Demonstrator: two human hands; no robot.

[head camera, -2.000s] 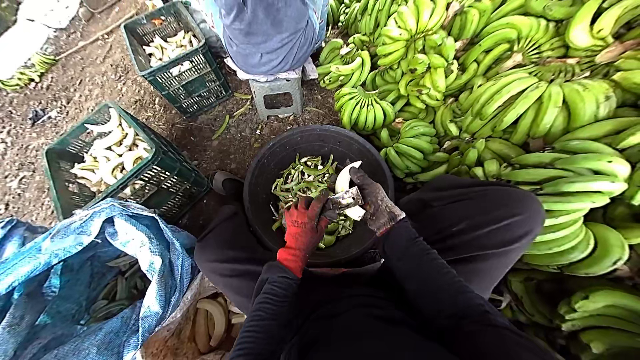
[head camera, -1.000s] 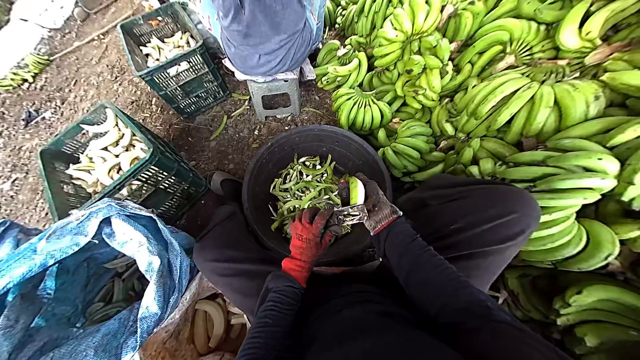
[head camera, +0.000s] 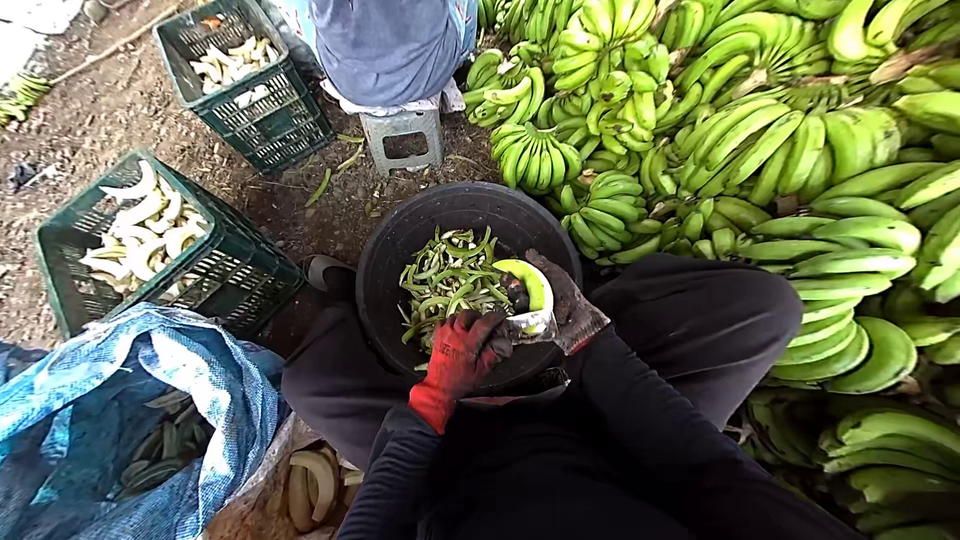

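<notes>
A partly peeled green banana [head camera: 535, 283] is in my right hand [head camera: 566, 307], which wears a dark, soiled glove and is shut around it over the right side of a black tub [head camera: 390, 225]. My left hand [head camera: 466, 349], in a red and black glove, is closed at the near rim, touching a flat, light-coloured tool [head camera: 529, 324] across the banana's lower end. The tool's exact kind is unclear, and the fingers hide part of it. Green peel strips [head camera: 450, 281] lie heaped in the tub between my knees.
Two green plastic crates [head camera: 225, 247] [head camera: 259, 112] hold peeled bananas at left. Near left are a blue woven sack [head camera: 240, 405] and a bag [head camera: 259, 480] with peeled bananas. A person [head camera: 386, 52] sits on a grey stool [head camera: 405, 139] ahead. Green banana bunches [head camera: 787, 142] fill the right.
The banana in my right hand shows a pale peeled side two seconds ago, then green skin, and now a curved green face with pale edges. Both hands stay over the tub.
</notes>
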